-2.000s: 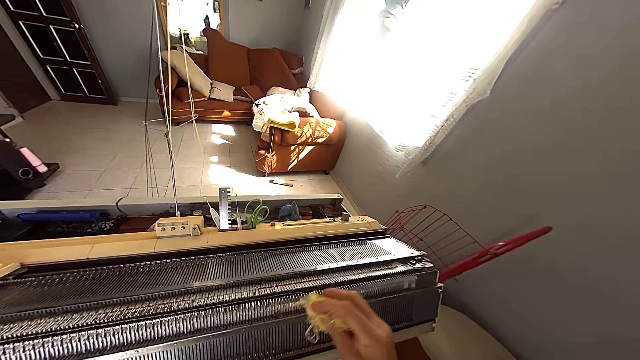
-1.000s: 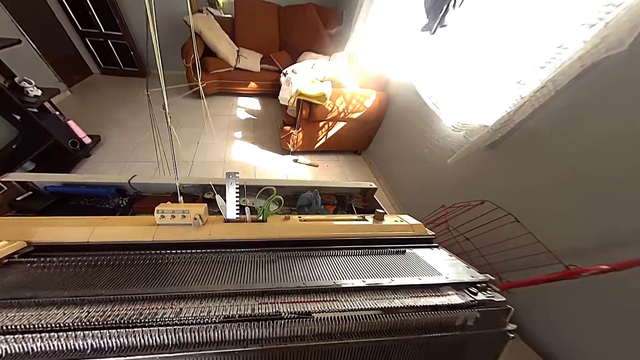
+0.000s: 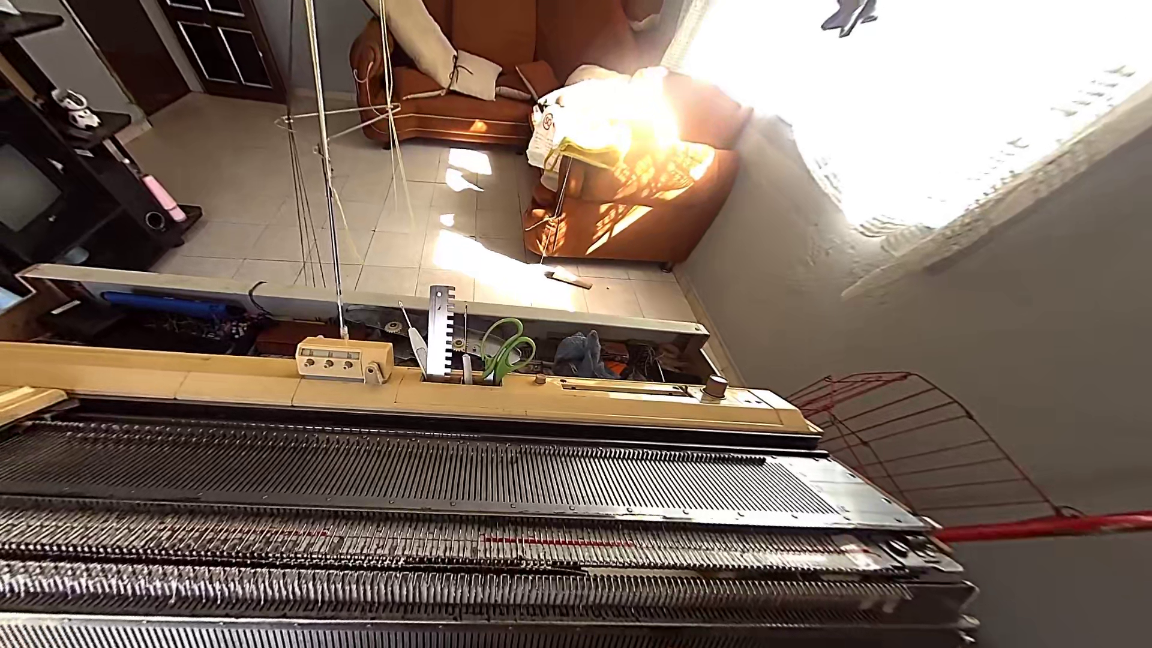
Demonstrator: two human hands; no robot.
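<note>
Neither my left hand nor my right hand shows in the head view now. Across the lower part lies a knitting machine's metal needle bed (image 3: 540, 486), with rows of latch needles (image 3: 558, 543) and a second bed in front. Behind it runs the machine's cream plastic top (image 3: 504, 400). A row counter (image 3: 342, 360) sits on it at left. A toothed metal comb (image 3: 440, 331), green-handled scissors (image 3: 507, 351) and a white-handled tool (image 3: 417, 346) stand in a slot behind. Yarn mast rods (image 3: 326, 180) rise from behind the counter. Part of a cream carriage or rail piece (image 3: 31, 405) shows at the left edge.
A long tray (image 3: 612, 317) holding a blue roll and a grey cloth (image 3: 583, 355) lies behind the machine. A red wire rack (image 3: 927, 441) is at right, beside the wall. An orange sofa (image 3: 486, 117), an armchair (image 3: 630, 216) and a black stand (image 3: 108, 207) stand beyond.
Two seconds ago a hand with a yellowish wad was over the front right of the needle beds; it has since left the view. The view has shifted somewhat.
</note>
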